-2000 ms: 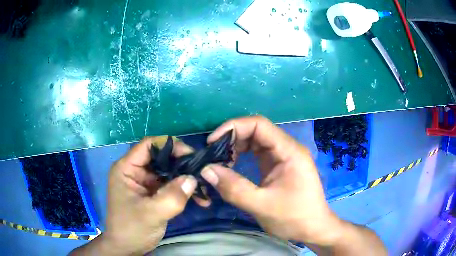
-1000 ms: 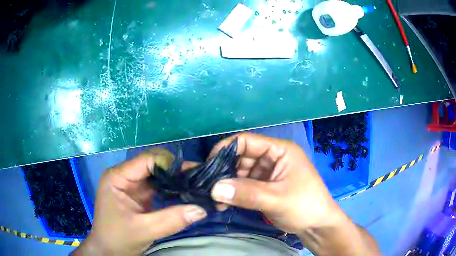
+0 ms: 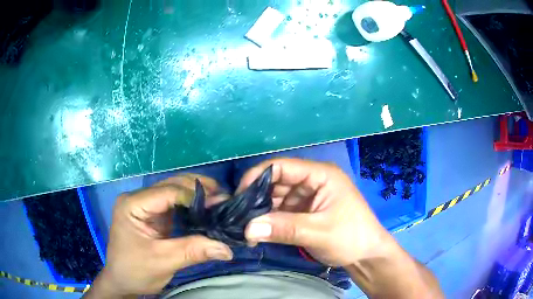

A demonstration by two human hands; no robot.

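A black, glossy figure hair piece (image 3: 225, 215) with pointed locks is held above the lap, just below the table edge. My left hand (image 3: 161, 233) grips its left side, thumb below and fingers behind. My right hand (image 3: 318, 213) pinches its right side, with the thumb on the front and the fingers behind. One lock points up near my left fingers and a larger one points up beside my right fingers. The fingers hide parts of both ends, and I cannot tell whether it is one part or several.
The green table (image 3: 193, 128) holds a white strip (image 3: 290, 58), white block (image 3: 265, 26), glue bottle (image 3: 379, 21), craft knife (image 3: 431, 64), red paintbrush (image 3: 459, 35) and white scrap (image 3: 386, 116). Below the edge are parts bins at left (image 3: 93, 225) and right (image 3: 403, 217), and a red object (image 3: 504, 134).
The hair piece has been turned in my fingers, so its locks point more upward. Both hands still hold it. The table items have shifted left in view.
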